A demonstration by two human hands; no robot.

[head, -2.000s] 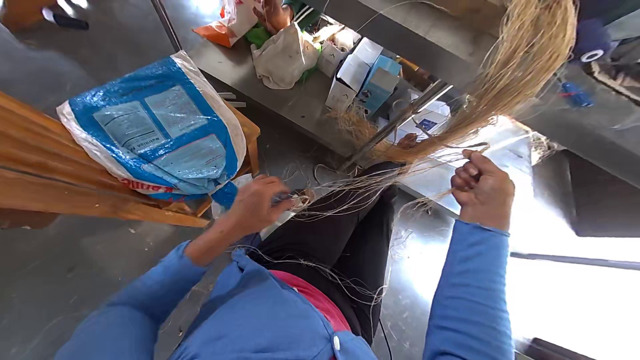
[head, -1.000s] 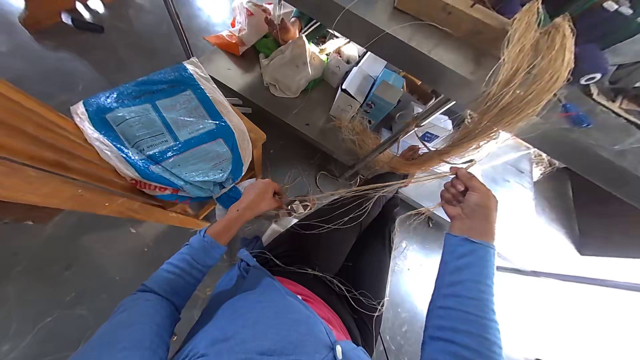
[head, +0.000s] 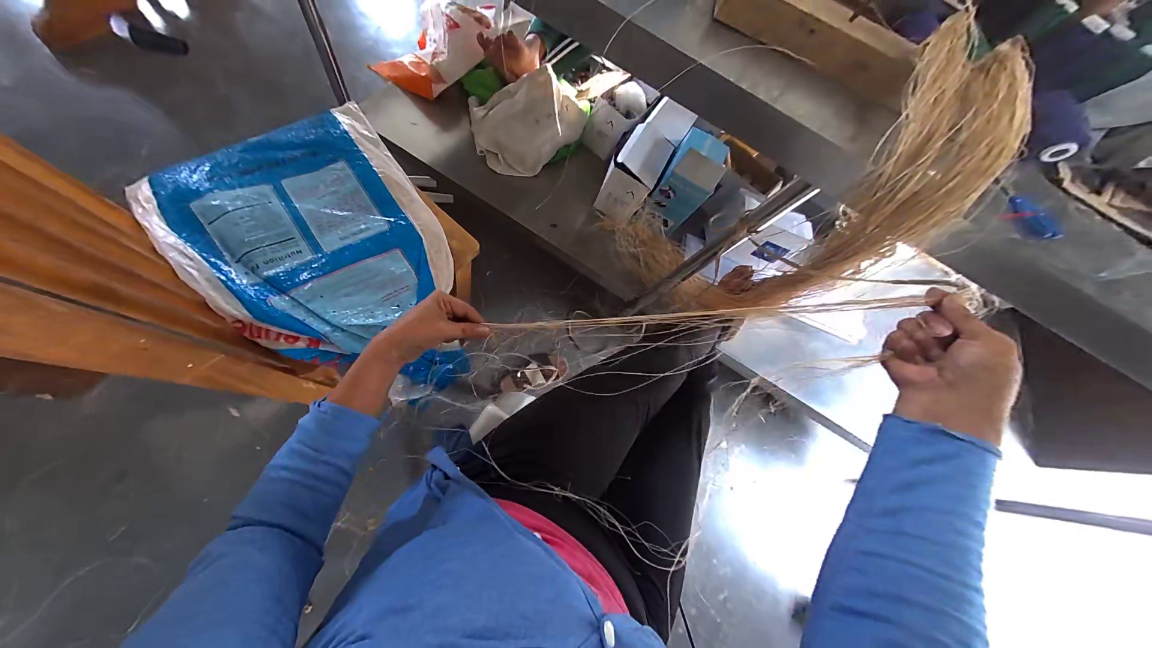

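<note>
A thin strand of tan plant fibres point(head: 612, 319) is stretched nearly level above my thighs. Its left end is pinched between the thumb and fingers of my left hand point(head: 432, 328). At the other end my right hand point(head: 954, 355) is closed around the fibres, knuckles up. Behind the strand, a large bundle of long loose fibres point(head: 936, 171) runs from the metal table at upper right down towards my knees. Stray fibres point(head: 621, 522) lie across my lap. A small object with a shiny part point(head: 537, 373) is beside my left thigh, too unclear to name.
A blue and white plastic sack point(head: 297, 225) hangs over wooden furniture point(head: 117, 333) at left. Opened cardboard boxes point(head: 670, 171) and a cloth bag point(head: 526, 121) stand on the metal shelf point(head: 432, 135). A metal bar point(head: 720, 243) slants behind the fibres. A blue tool point(head: 1035, 216) lies at right.
My left hand was lower, by the small shiny object near my thigh; it now holds the strand's end higher up. The strand has become straighter. My right hand keeps its grip.
</note>
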